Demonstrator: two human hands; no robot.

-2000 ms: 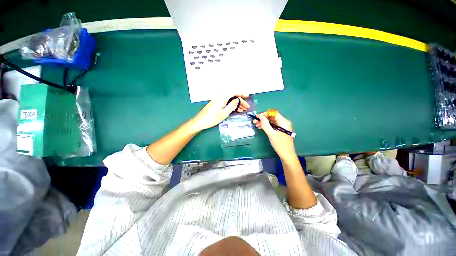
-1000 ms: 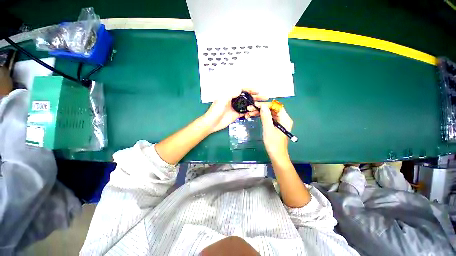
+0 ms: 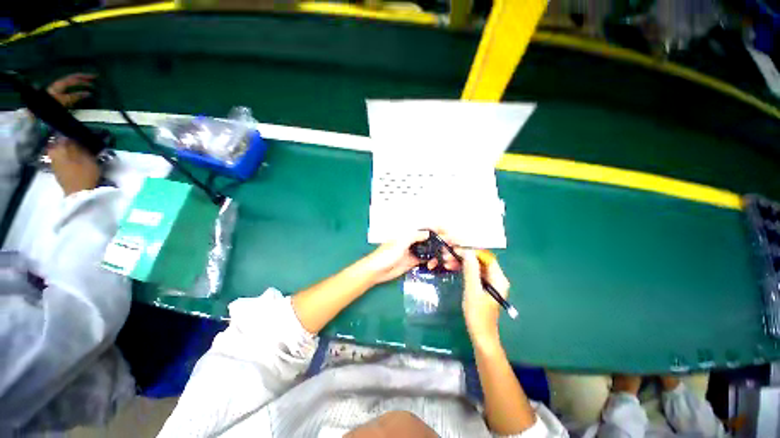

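My left hand (image 3: 398, 258) holds a round black part (image 3: 428, 248) just below the near edge of the white sheet. My right hand (image 3: 481, 291) holds dark tweezers (image 3: 496, 295) like a pen, with the pale rear end towards me and the front end at the black part. The tips are too small to make out. An orange-yellow cover sits on a finger of my right hand. The white sheet (image 3: 436, 205) has rows of tiny dark marks at its left, and its far half is raised. A clear plastic bag (image 3: 422, 293) lies below my hands.
At left are a blue bin (image 3: 244, 161) with crumpled clear bags, a green box (image 3: 174, 235) and a black cable (image 3: 162, 154). A neighbour's hands and sleeves show at far left. A tray of dark parts (image 3: 767, 248) stands at the right edge. A yellow post (image 3: 505, 51) rises behind the sheet.
The view has tilted up, showing more of the far side. The black part has turned in my left hand, and the tweezers have moved from beside it onto it. The neighbour's hands have come into view.
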